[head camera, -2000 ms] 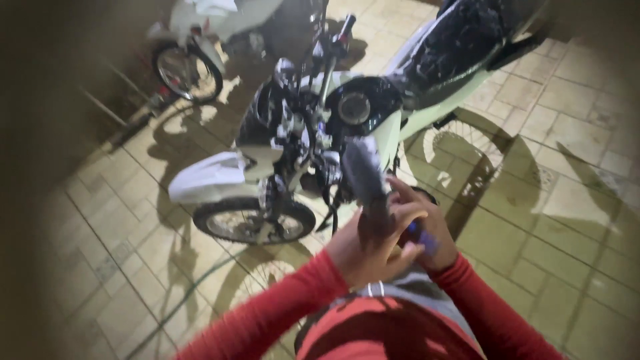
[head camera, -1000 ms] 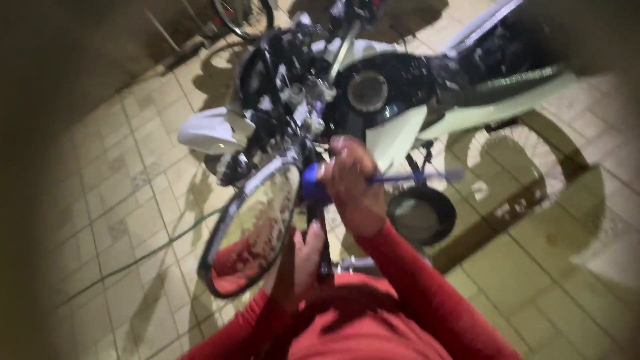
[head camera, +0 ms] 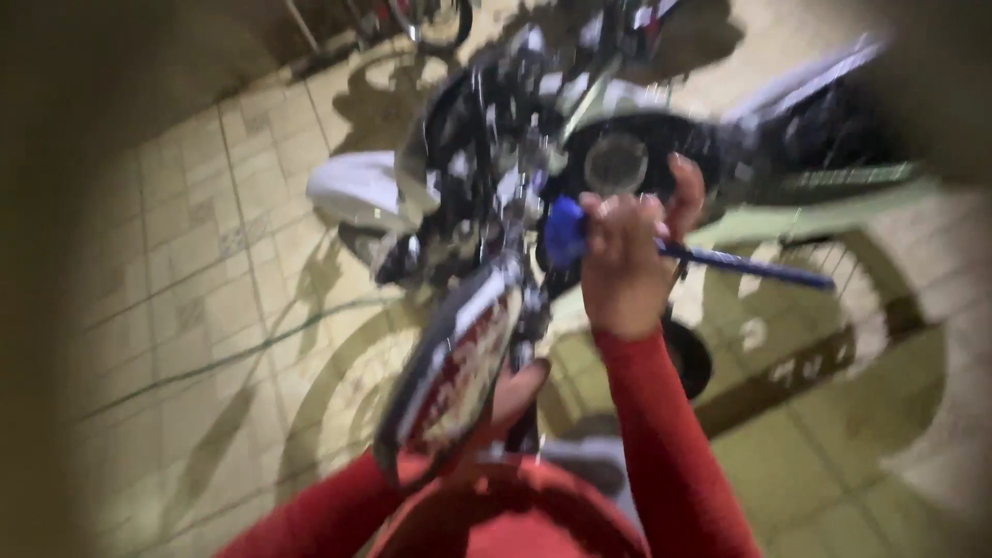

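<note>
My right hand is closed around a blue brush, its bristle end by the handlebar clamp and its blue handle sticking out to the right. Below the mirror, my left hand is at the black handlebar grip, its thumb beside it; the mirror partly hides the fingers. A motorcycle mirror, its glass marked with drops or suds, stands left of that grip. The wet black fuel tank with its round cap lies beyond my right hand. Blur softens the details.
The motorcycle's white front fender points left, and its black seat extends right. A green hose crosses the tiled floor. Another wheel shows at the top. A dark round part sits below my right hand.
Two seconds ago both hands were together near the mirror; now they are apart, the left at the grip. Since one second ago, my right hand with the brush has moved toward the tank.
</note>
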